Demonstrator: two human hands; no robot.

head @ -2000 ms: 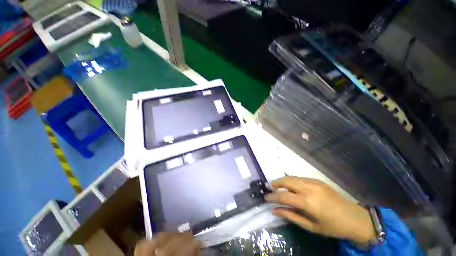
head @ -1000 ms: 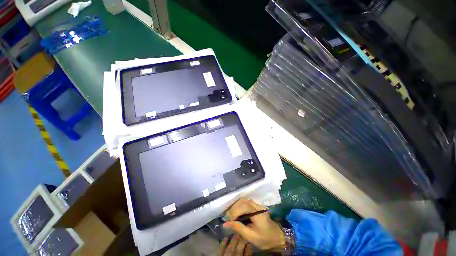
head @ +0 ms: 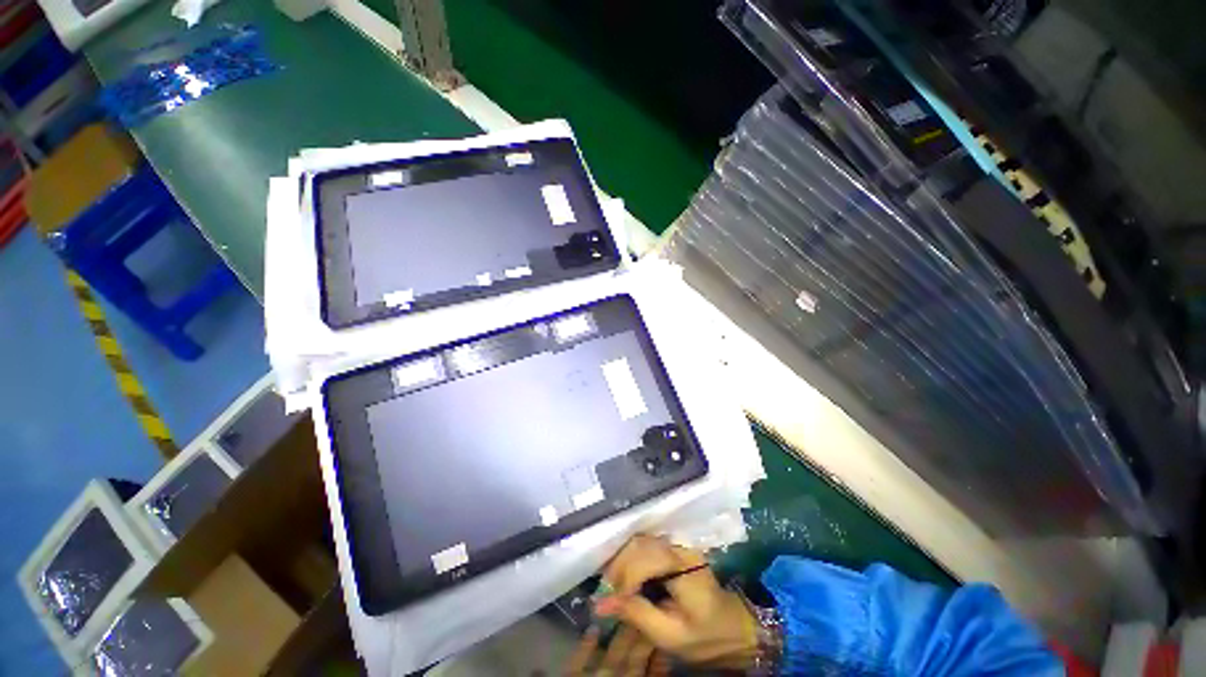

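The nearer tablet back cover (head: 503,450) lies flat, inner side up, with a grey centre and small white patches. A second, similar cover (head: 456,232) lies beyond it. Both rest on loosely stacked white sheets (head: 714,483). My right hand (head: 681,615) is below the nearer cover's right part, fingers closed on a thin black pen-like tool (head: 681,575) pointing up and right. Only some fingers of my left hand (head: 618,653) show beside it at the bottom edge; the rest is cut off, and whether they hold something cannot be told.
A tall stack of clear blister trays (head: 899,318) stands at right. A brown carton (head: 251,608) and white foam trays (head: 86,569) are at lower left. Shiny blue film (head: 192,79) lies on the green bench mat (head: 265,159). A blue stool (head: 146,271) stands on the floor.
Both hands have left the nearer cover's front edge and come together below it. The black tool now shows in my right hand. The view has shifted; since one second ago little has moved.
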